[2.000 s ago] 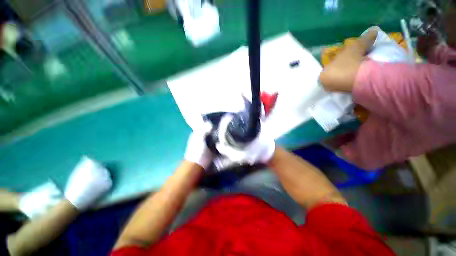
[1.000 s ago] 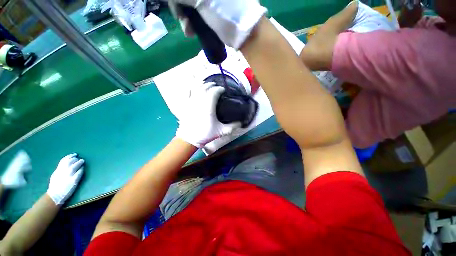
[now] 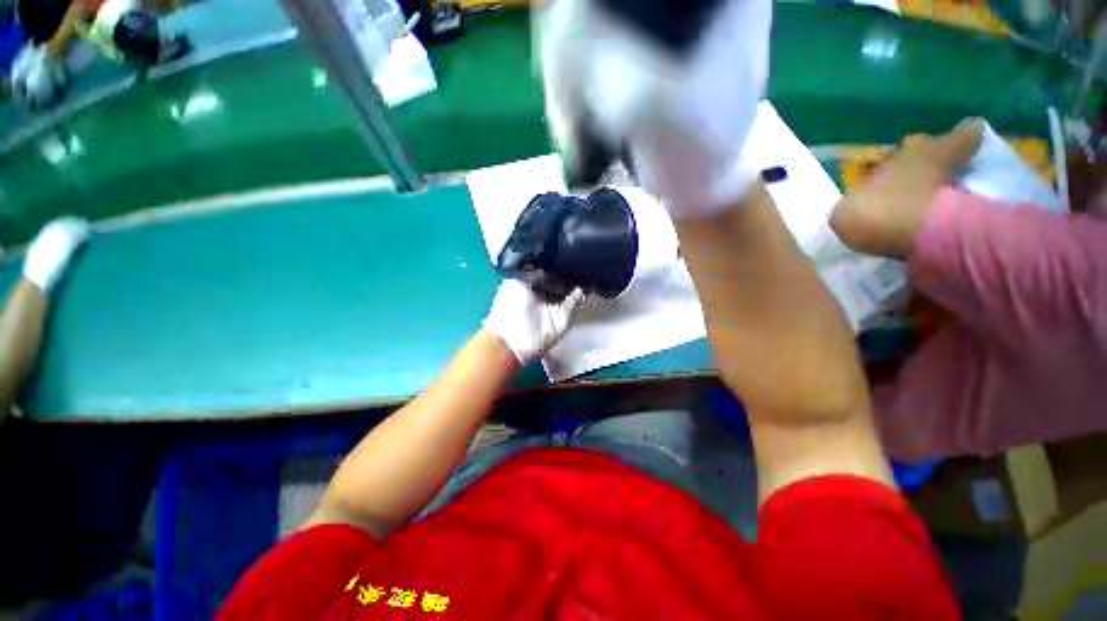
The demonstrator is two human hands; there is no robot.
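Observation:
My left hand, in a white glove, holds the black housing from below, over the white work sheet. The housing's flared round end points right. My right hand, gloved and blurred, is raised at the top centre, close to the camera. It is closed around the dark electric screwdriver, which is partly hidden by the glove and cut off by the top edge. The screwdriver bit cannot be made out. A small black part lies on the sheet to the right.
A neighbour's pink sleeve and bare hand are at the right, by an orange pad. A metal post stands left of the sheet. Another person's gloved hand is at the far left. The green conveyor runs behind.
My right hand with the screwdriver has risen away from the housing. The housing is turned, its flared end now to the right, with my left hand beneath it. The left neighbour's hands have shifted.

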